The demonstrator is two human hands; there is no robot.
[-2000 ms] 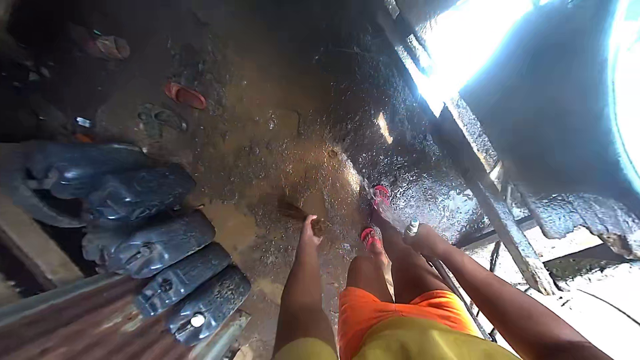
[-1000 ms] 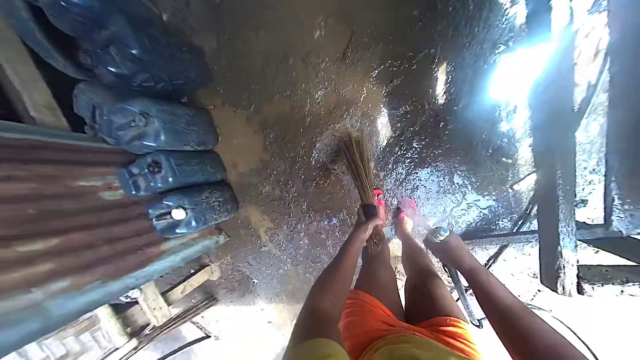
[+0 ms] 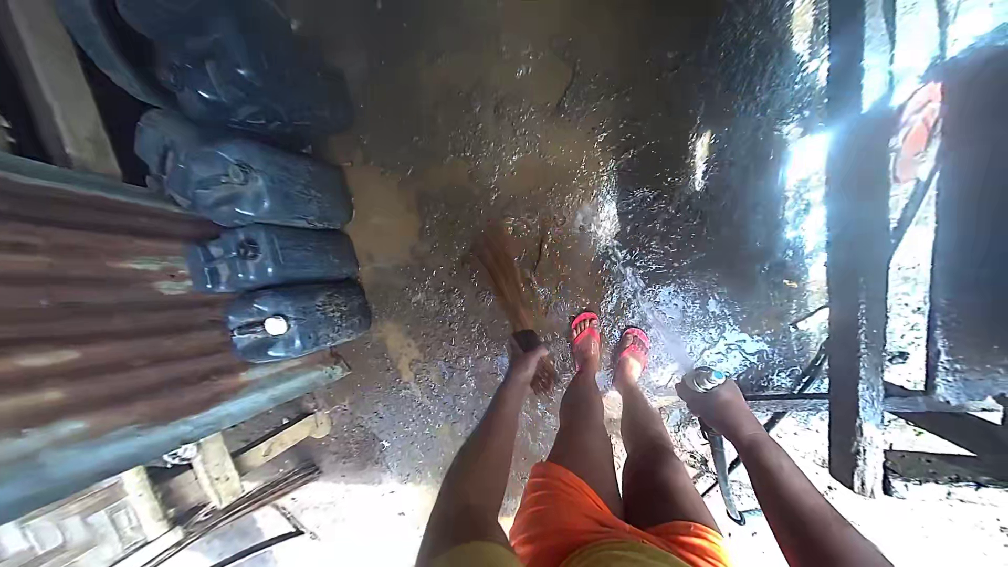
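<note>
My left hand (image 3: 526, 361) grips the dark bound handle of a stick broom (image 3: 504, 279), whose blurred bristles fan up and left over the wet floor. Out to the right, my right hand (image 3: 723, 405) is closed around a spray nozzle (image 3: 705, 379) with a hose (image 3: 722, 476) hanging below it. A faint jet of water leaves the nozzle toward the upper left, onto the muddy ground (image 3: 551, 197). My feet, in pink flip-flops (image 3: 585, 327), stand between the two hands.
Dark plastic jerrycans (image 3: 299, 319) stand in a row at left, beside rusty corrugated metal sheeting (image 3: 102, 315). Wooden posts (image 3: 857, 299) rise at right, with a low rail at their foot. Thin sticks (image 3: 236, 512) lie at lower left. Brown puddles cover parts of the floor.
The broom's bristles have swung left since one second ago, still in my left hand. The view has turned since two seconds ago, and the sandals seen then at upper left are out of frame.
</note>
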